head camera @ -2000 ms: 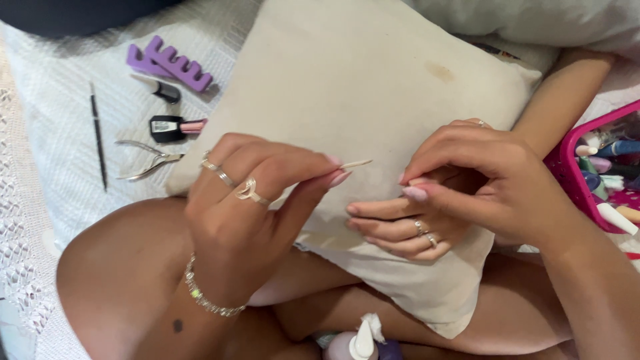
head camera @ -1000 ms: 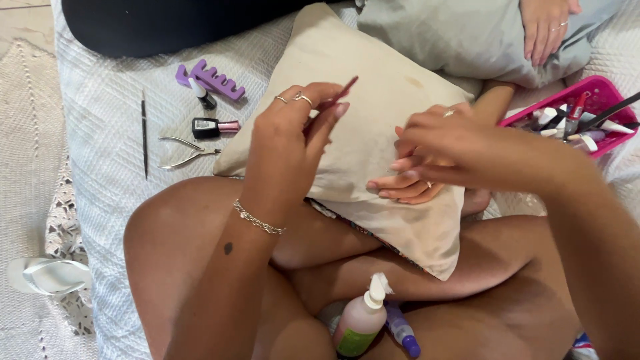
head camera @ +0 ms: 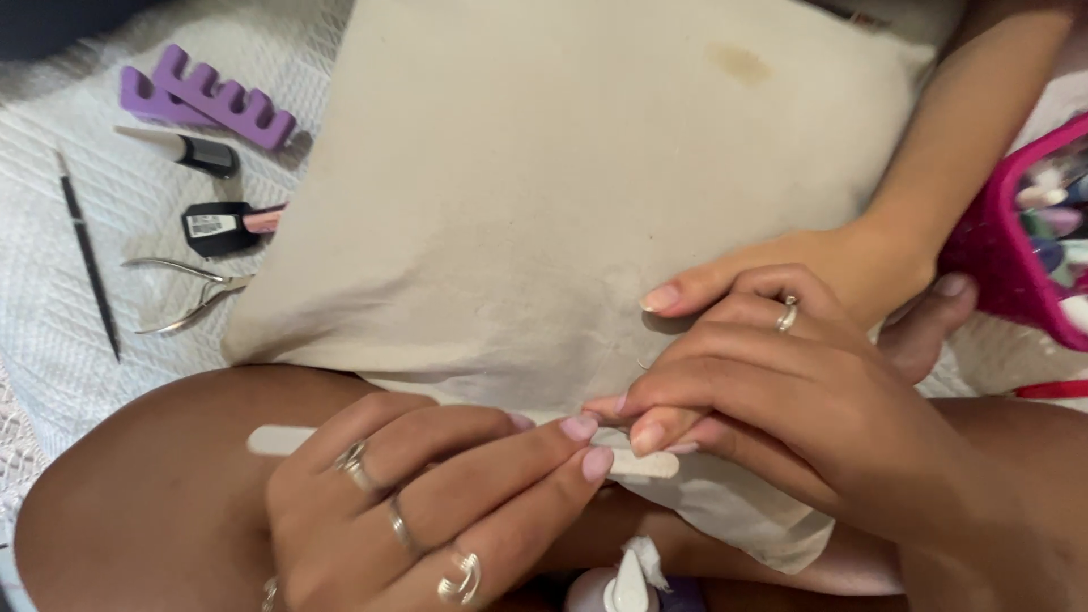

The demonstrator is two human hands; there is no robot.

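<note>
My left hand point(head camera: 425, 497), with rings on its fingers, grips a pale nail file point(head camera: 285, 440); one end sticks out behind the hand and the other lies under the other person's fingertips. My right hand point(head camera: 773, 374) is closed around fingers of the other person's hand point(head camera: 858, 259), whose thumb points left over the cream cushion point(head camera: 527, 187). How the file's edge meets the nail is partly hidden by my fingers.
Left of the cushion lie purple toe separators point(head camera: 225, 102), nail polish bottles point(head camera: 212, 228), metal cuticle nippers point(head camera: 200, 297) and a thin black tool point(head camera: 89, 255). A pink basket point(head camera: 1003, 212) of bottles stands right. A pump bottle point(head camera: 629, 586) stands below my hands.
My left hand has moved down and toward my right hand, bringing the file to the other person's fingers. My right hand now holds those fingers. The view has moved closer.
</note>
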